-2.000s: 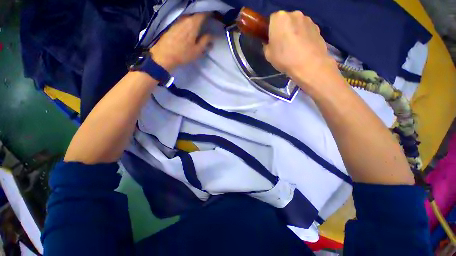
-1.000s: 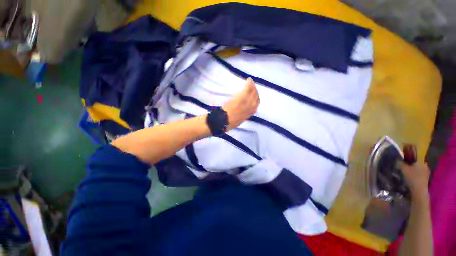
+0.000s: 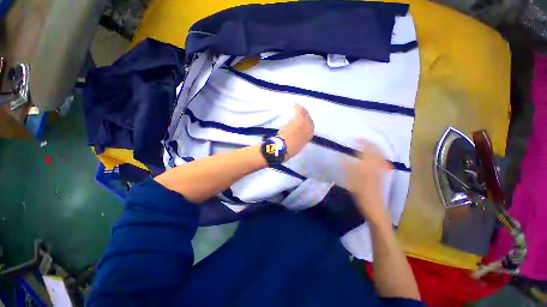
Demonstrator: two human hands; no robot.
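The navy jacket (image 3: 288, 30) lies spread on the yellow pressing table, its pale inside (image 3: 360, 84) facing up with narrow navy bands across it. My left hand (image 3: 296, 133), with a watch on the wrist, rests on the middle of the pale inside; its fingers are curled and I cannot tell whether they pinch cloth. My right hand (image 3: 367, 174) is blurred, over the lower right part of the pale inside; its grip cannot be made out. The steam iron (image 3: 460, 169) stands to the right of the jacket, with no hand on its red-brown handle (image 3: 489, 168).
The yellow pressing table (image 3: 462, 72) extends right of the jacket. A dark grey pad (image 3: 468, 231) lies by the iron's rear, with the steam hose (image 3: 514, 234) trailing beside it. A grey padded arm (image 3: 54, 48) is at upper left. Pink cloth (image 3: 534, 180) and red cloth (image 3: 432, 285) are at right.
My right hand has let go of the iron, which is parked at the right, and has moved left over the jacket. My left hand moved from the jacket's upper left to its middle.
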